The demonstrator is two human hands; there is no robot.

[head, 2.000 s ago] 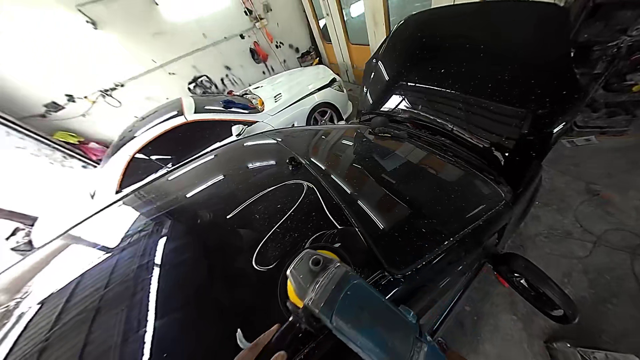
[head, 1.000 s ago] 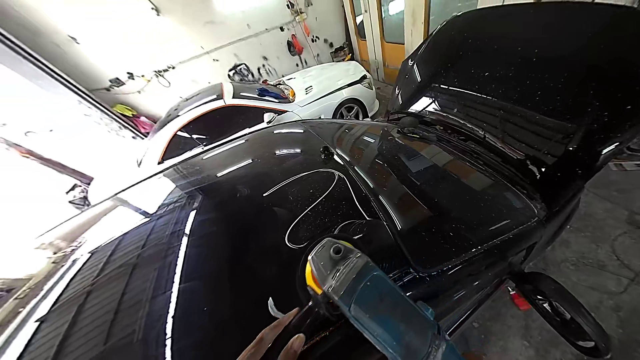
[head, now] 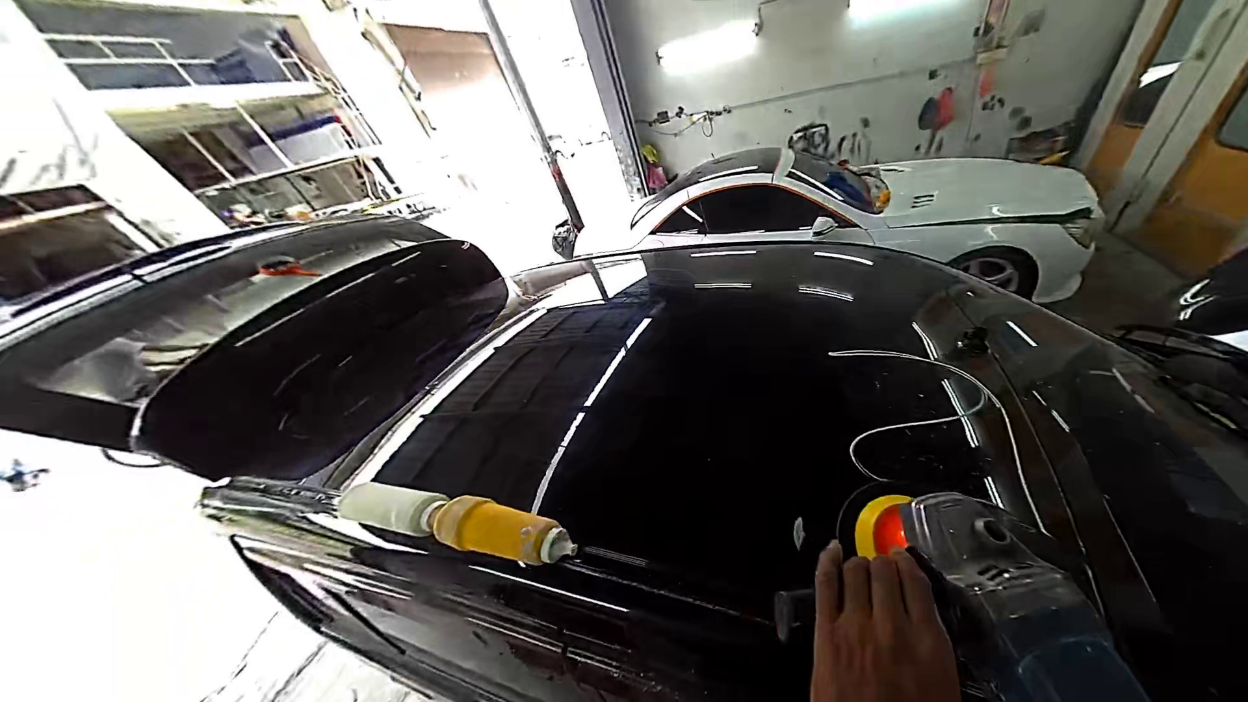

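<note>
A rotary polisher [head: 1004, 565] with a grey head and blue body rests over the glossy black car roof [head: 702, 419] at the lower right. Its yellow pad shows an orange-red patch, beside my fingertips. My left hand [head: 882, 624] is on the polisher's black side handle [head: 795, 614], whose end sticks out to the left; the palm is hidden. My right hand is out of view. A thin white line [head: 916, 424], either compound or cord, loops over the roof. Left of the hand, a pale bottle [head: 390, 507] and a yellow bottle [head: 492, 528] lie along the roof's near edge.
A raised black rear panel [head: 322, 370] stands at the left, with a small orange-red item [head: 285, 267] beyond it. A white car [head: 985, 195] is parked behind the black car, near the wall. Wooden doors [head: 1185, 185] are at the upper right.
The view has swung left, bringing the two bottles and the raised rear panel into sight. My left hand shows more fully beside the polisher. The open hood at the right has left the view.
</note>
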